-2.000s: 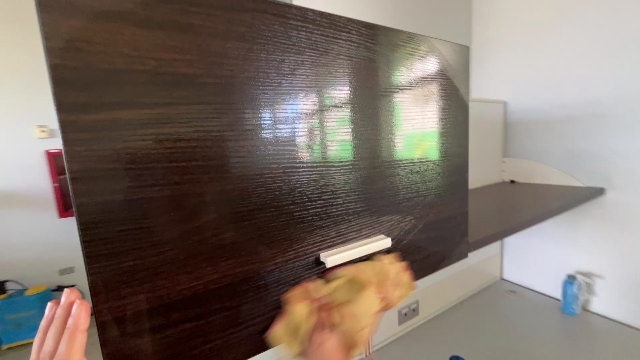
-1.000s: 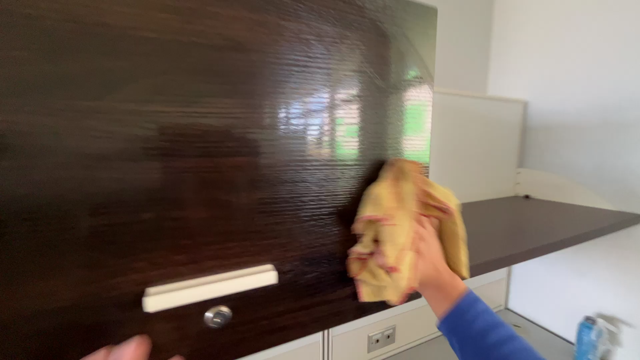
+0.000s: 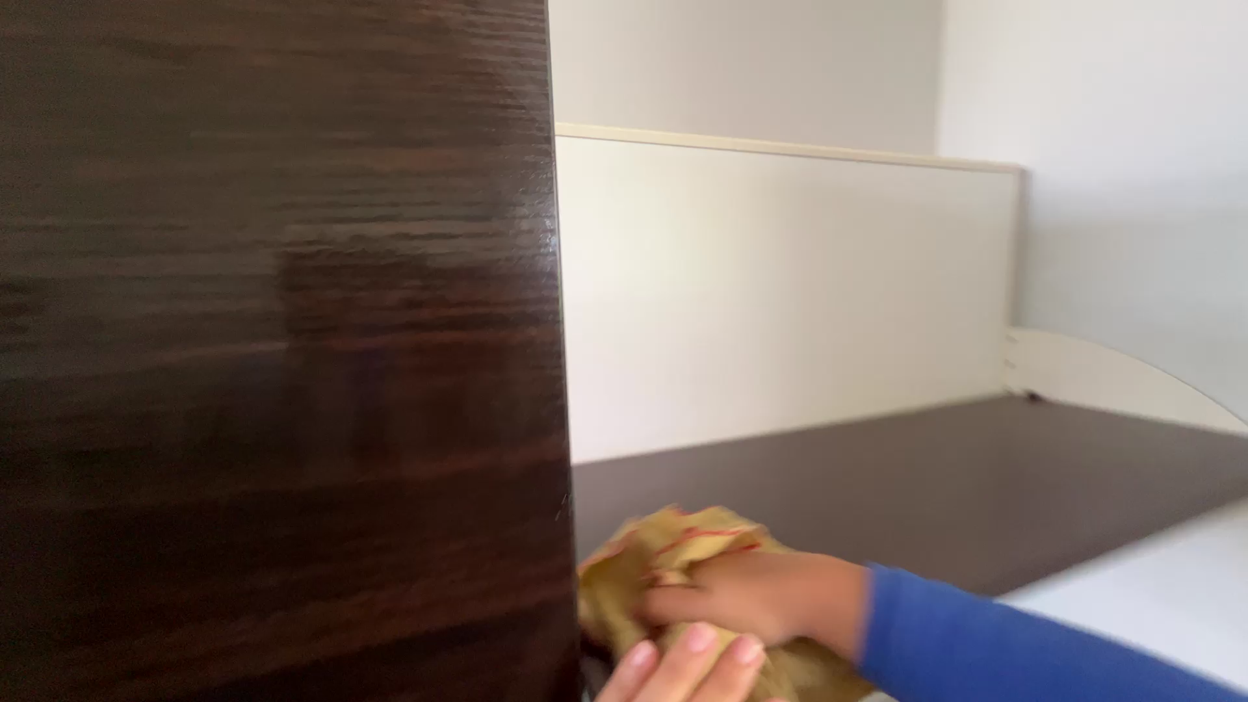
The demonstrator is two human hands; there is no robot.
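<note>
A crumpled yellow cloth with red stitching (image 3: 673,546) is bunched in my right hand (image 3: 751,595), which comes in from the lower right in a blue sleeve. The cloth is at the lower right edge of a dark wood-grain cabinet door (image 3: 292,341). At the bottom edge of the view, the fingers of my left hand (image 3: 687,668) lie against the lower part of the cloth; the rest of that hand is out of view, so its hold is unclear.
To the right of the door runs a dark brown shelf (image 3: 877,478) with a white back panel (image 3: 780,292) behind it. A curved white bracket (image 3: 1111,370) stands at the shelf's far end, by the wall.
The cloth in my right hand has gone from the door's front to its right edge. My left hand has come up beside it. The view has moved closer and to the right.
</note>
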